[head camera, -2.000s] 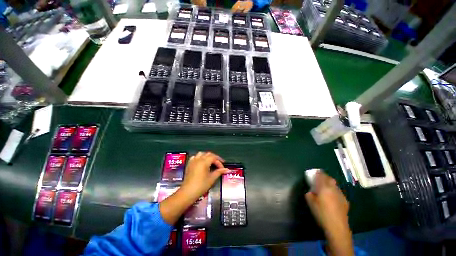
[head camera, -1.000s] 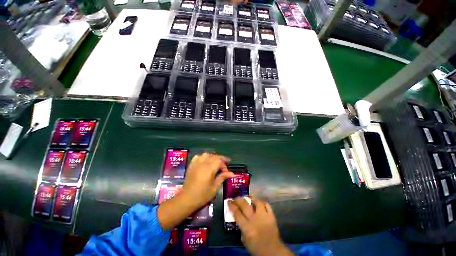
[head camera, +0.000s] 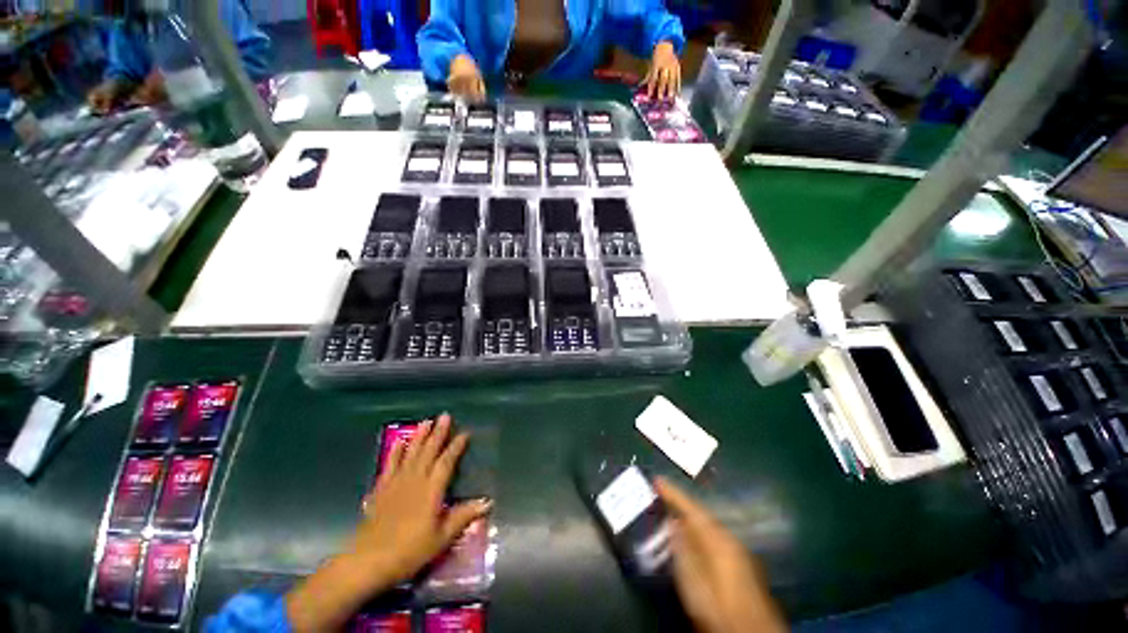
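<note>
A black keypad phone (head camera: 633, 517) is at the front, right of centre, slightly blurred, with its white-labelled back showing. My right hand (head camera: 711, 556) holds it by its right side. My left hand (head camera: 414, 501) lies with fingers spread over a sheet of printed screen films (head camera: 464, 563), covering part of it. The hand's fingers are apart; whether they hold a film cannot be seen. A white card (head camera: 675, 435) lies on the green mat above and right of the phone.
A clear tray of keypad phones (head camera: 495, 369) stands ahead, partly on white board (head camera: 260, 266). Another film sheet (head camera: 158, 519) lies left. A bottle (head camera: 779, 349), a white holder (head camera: 946, 458) and dark trays (head camera: 990, 408) are right, beside a slanting post (head camera: 940, 173). Another person's hands are beyond the tray.
The phone has turned over and now shows its labelled back. My left hand has moved left, from the phone to the films. A white card now shows on the mat. The view has tilted up.
</note>
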